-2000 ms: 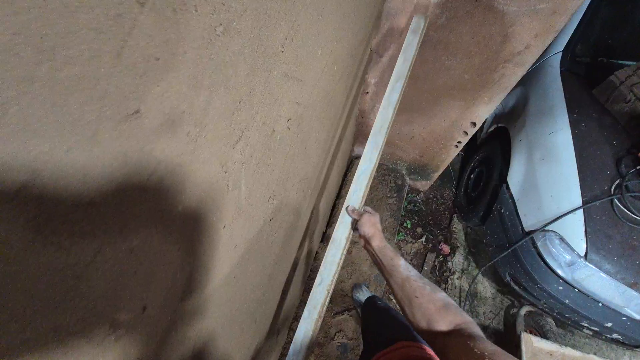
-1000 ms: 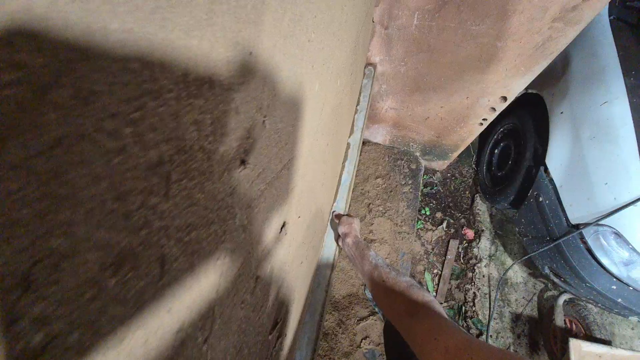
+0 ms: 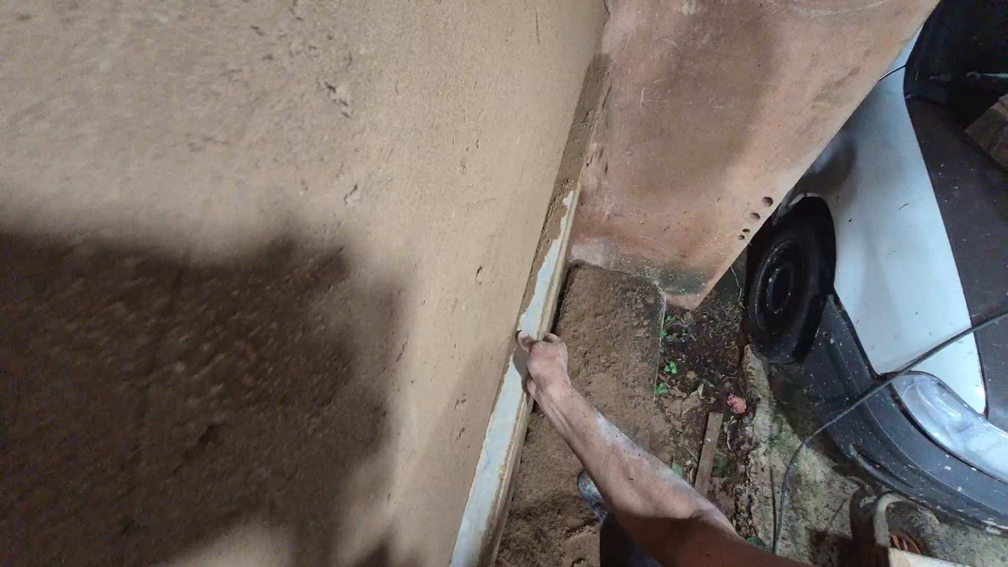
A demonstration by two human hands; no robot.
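My right hand (image 3: 545, 364) is closed around a long, pale straightedge bar (image 3: 487, 472). Wet brown mortar coats part of the bar's upper face, around and beyond my fingers. The bar lies lengthwise against the lower part of a freshly plastered wall (image 3: 441, 197), and its near end runs out of view at the bottom. Small pits and rough marks show in the plaster. My left hand is not in the frame.
A reddish wall (image 3: 685, 118) with several small holes stands beyond the bar. Loose sand or mortar (image 3: 606, 346) covers the ground beside my foot (image 3: 589, 490). To the right are a wood strip (image 3: 709, 453), a cable (image 3: 819, 429) and a parked white car (image 3: 898, 236).
Two seconds ago the bar stood out from the wall's base with a mostly clean face; now it lies along the wall with mortar on it. My right hand has kept its grip.
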